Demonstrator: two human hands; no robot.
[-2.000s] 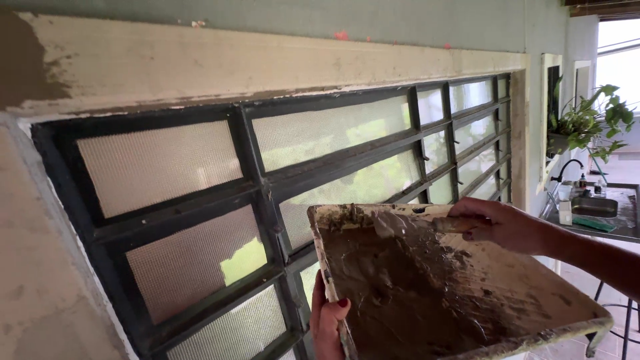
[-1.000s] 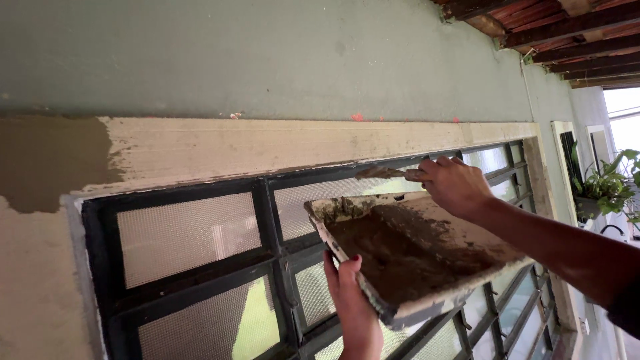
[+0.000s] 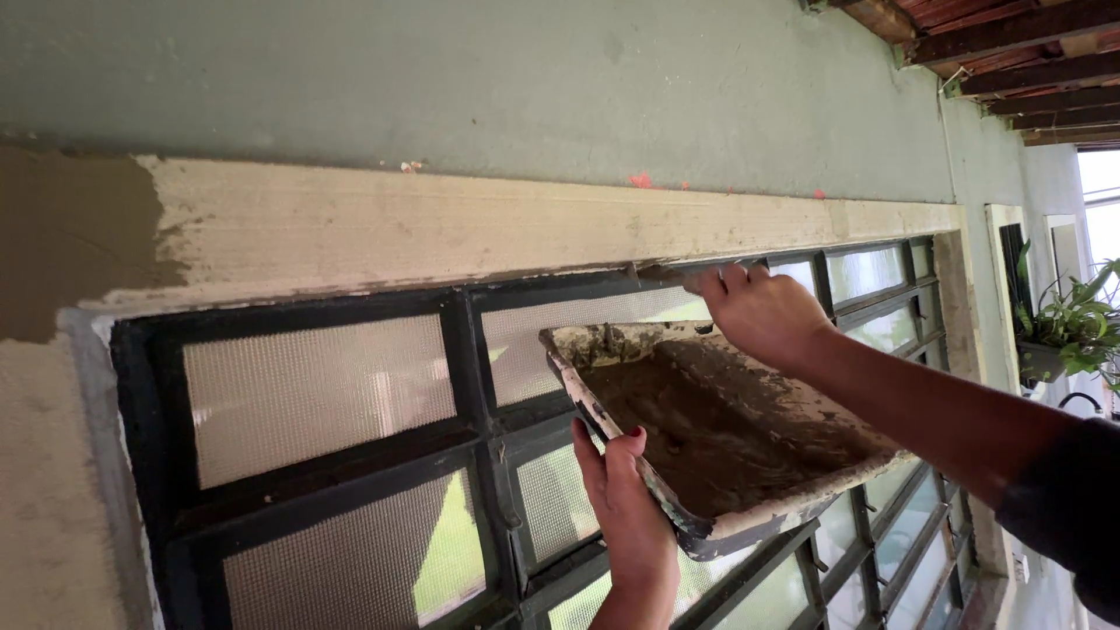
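My left hand (image 3: 626,507) grips the near left rim of a plastic paint tray (image 3: 761,516), its thumb over the edge. Wet brown mortar-like paste (image 3: 691,429) covers much of the tray's inside. Above the tray's far edge, my right hand (image 3: 757,311) is closed around the handle of a small spatula or trowel (image 3: 661,273); the tool's tip is at the underside of the pale band (image 3: 420,219) over the window. Whether the tip touches the band cannot be told. Darker paste (image 3: 79,236) coats the band's left end.
Behind the tray is a dark metal window frame (image 3: 477,367) with textured glass panes (image 3: 315,389). A green-grey wall (image 3: 525,96) rises above it. Wooden roof beams (image 3: 1024,44) are at top right, with a potted plant (image 3: 1072,324) at the right edge.
My right hand has gone from the tray, where its tool was in the paste, up to the window's top edge. The left hand still holds the tray. The view has tilted upward.
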